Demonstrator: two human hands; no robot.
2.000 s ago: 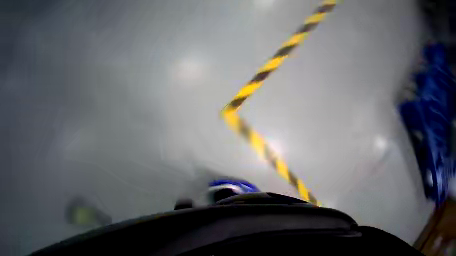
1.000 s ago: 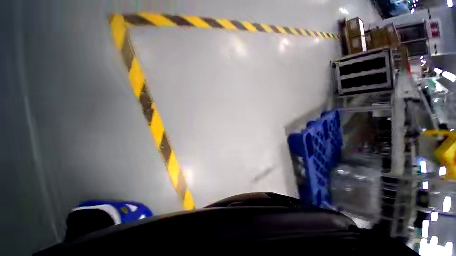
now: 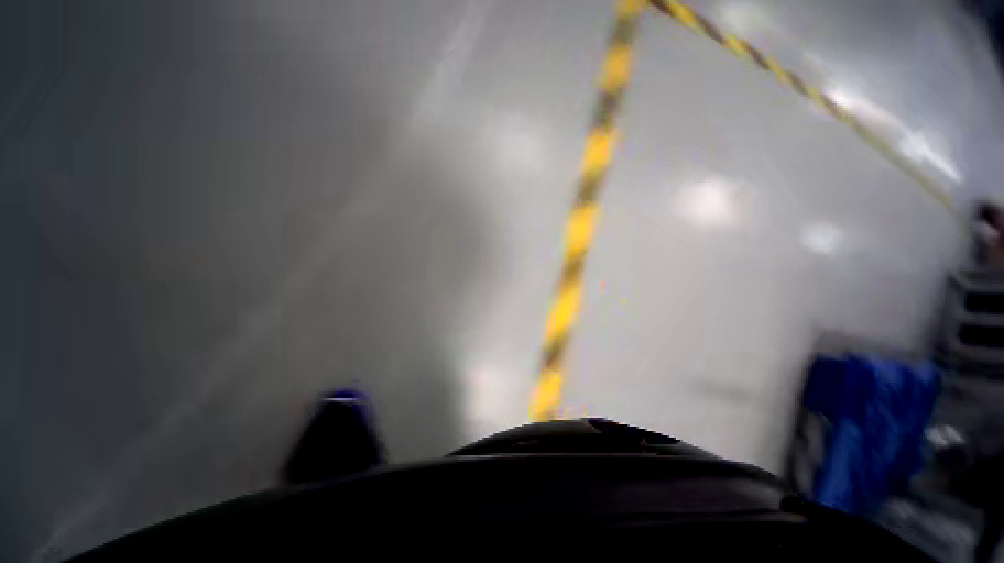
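Neither of my hands is in view. The glossy grey floor (image 3: 363, 209) lies in front of me, blurred. A yellow-black hazard tape line (image 3: 575, 242) runs down the floor and meets a second tape line at the top. A dark shape with a blue edge (image 3: 337, 440), likely my shoe, shows at the lower left. A smooth black curved edge (image 3: 573, 495) covers the bottom of the view.
A blue plastic pallet (image 3: 870, 423) stands at the lower right, blurred. A grey frame with dark slots (image 3: 980, 319) is at the right edge. A pale line crosses the floor on the left.
The view has turned. The tape corner has moved right to the top, and the blue pallet has shifted right and lower. The shoe at the lower left shows less blue and white.
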